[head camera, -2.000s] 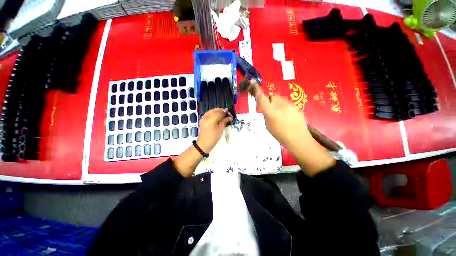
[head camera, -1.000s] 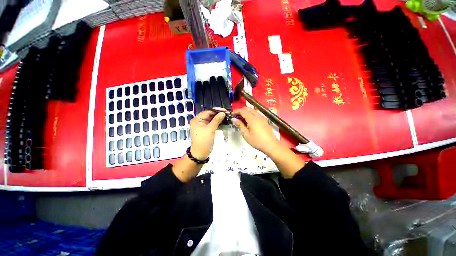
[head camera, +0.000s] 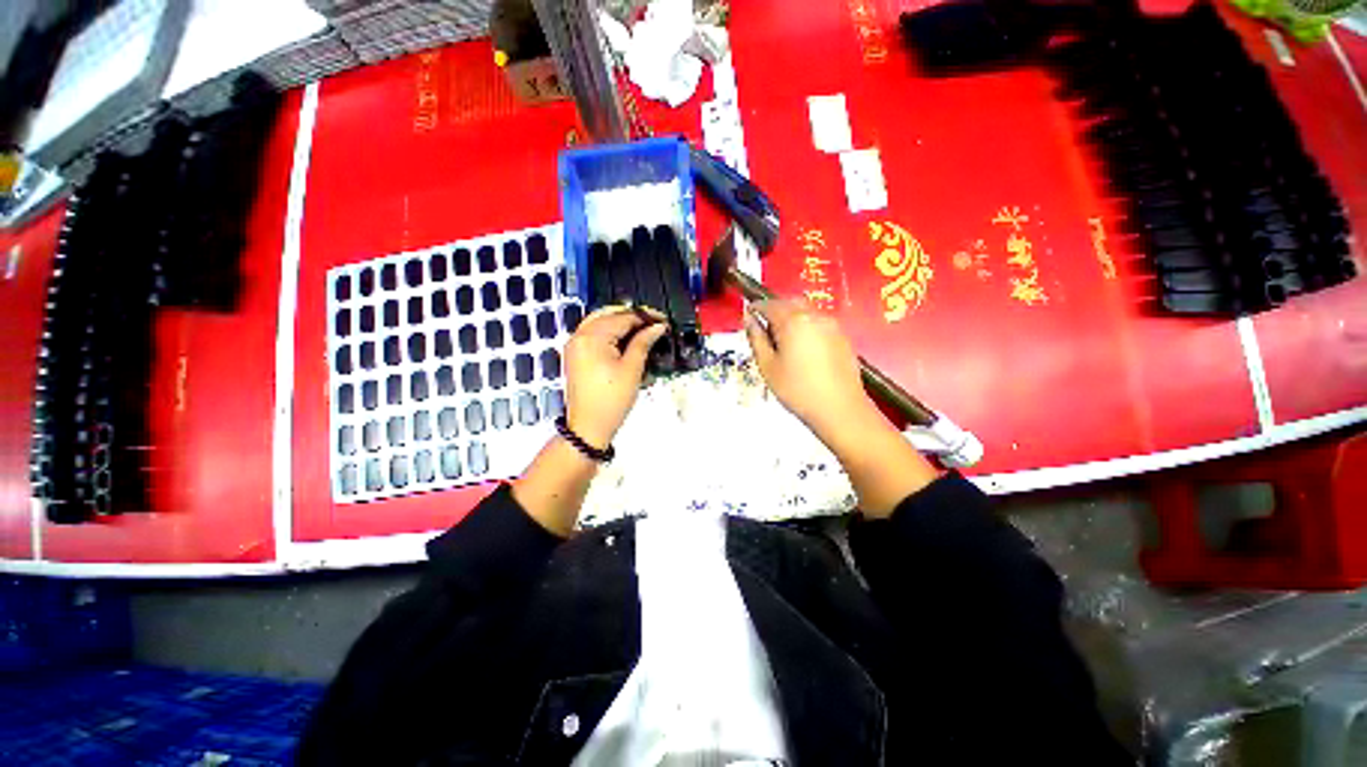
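Observation:
Several black oval tubes (head camera: 645, 267) lie side by side, their far ends in the blue bin (head camera: 576, 225) and near ends over the speckled pad (head camera: 720, 450). My left hand (head camera: 607, 367) is at their near ends, with a small dark piece between thumb and forefinger; its fingers partly hide the left tubes. My right hand (head camera: 810, 364) is closed around the handle of the hammer (head camera: 897, 393), right of the tubes. The hammer's dark head (head camera: 726, 267) points to the bin and its wrapped grip end points to the front edge.
A white parts tray (head camera: 336, 435) with rows of dark ovals lies left of the bin. A dark blue tool (head camera: 738, 195) lies against the bin's right side. A metal post (head camera: 582, 68) stands behind. Black tube stacks lie far left (head camera: 128, 315) and far right (head camera: 1199, 180).
My right hand has left the tube ends and moved right onto the hammer handle. Two seconds ago it held the hammer raised; one second ago the hammer lay released. My left hand stays at the tube ends.

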